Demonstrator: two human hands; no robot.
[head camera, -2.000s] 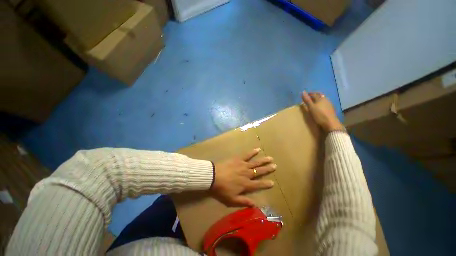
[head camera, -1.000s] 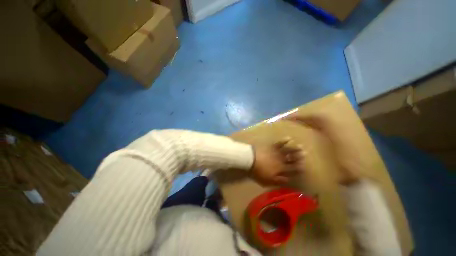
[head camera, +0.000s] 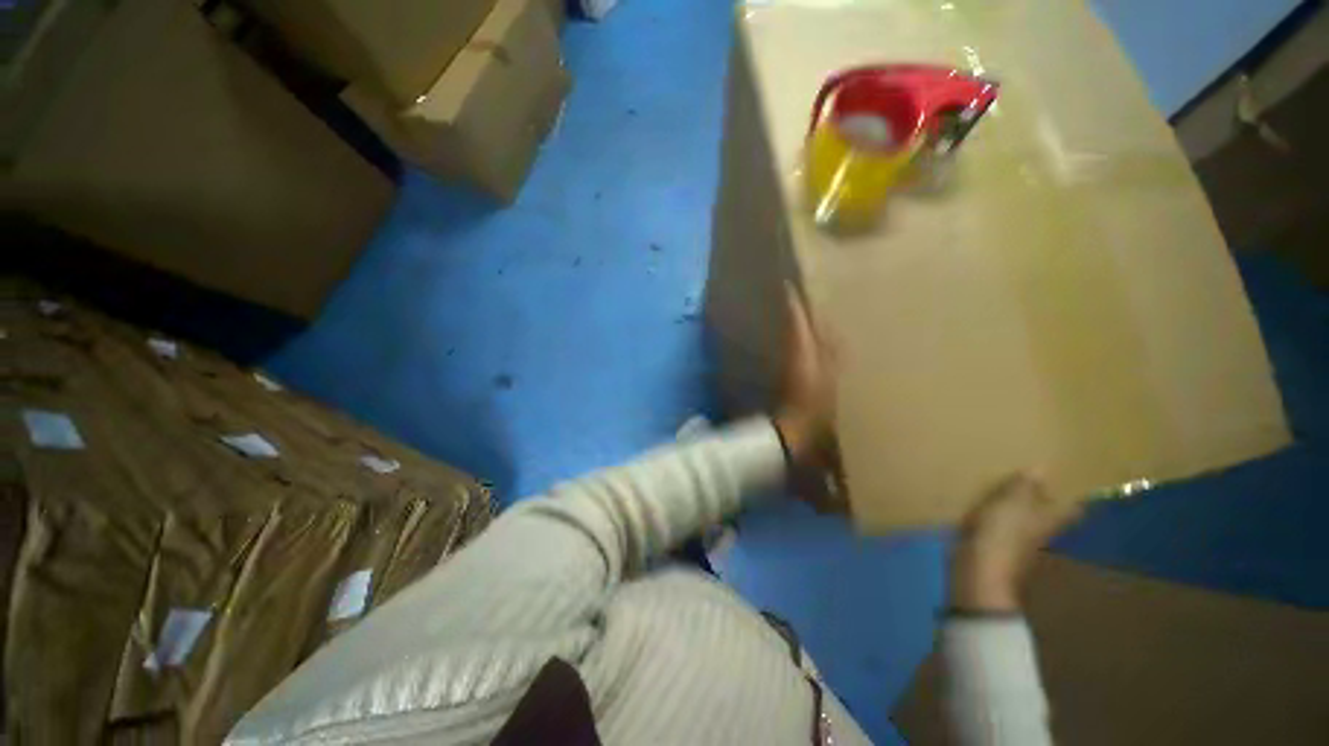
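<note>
The shipping carton (head camera: 933, 335) stands at the right, with a yellowish glossy tape band (head camera: 1086, 306) along its top. The red tape gun (head camera: 904, 110) with a yellow roll lies on the carton's far part, and no hand touches it. My left hand (head camera: 809, 386) is against the carton's left side near the front corner. My right hand (head camera: 1010, 536) is at the carton's near edge, its fingers bent at the edge. Both hands are blurred, and their fingertips are partly hidden. A tape end shines at the near edge.
Film-wrapped brown goods (head camera: 248, 510) with white labels stand at the left. Several brown cartons (head camera: 175, 161) stand at the upper left on the blue floor (head camera: 598, 219). A brown board (head camera: 1166, 656) is at the lower right. Another carton (head camera: 1283, 161) is at the right edge.
The hands have left the carton's top for its left side and near edge. The carton now extends farther up the view, its tape band visible. The tape gun now appears near the top.
</note>
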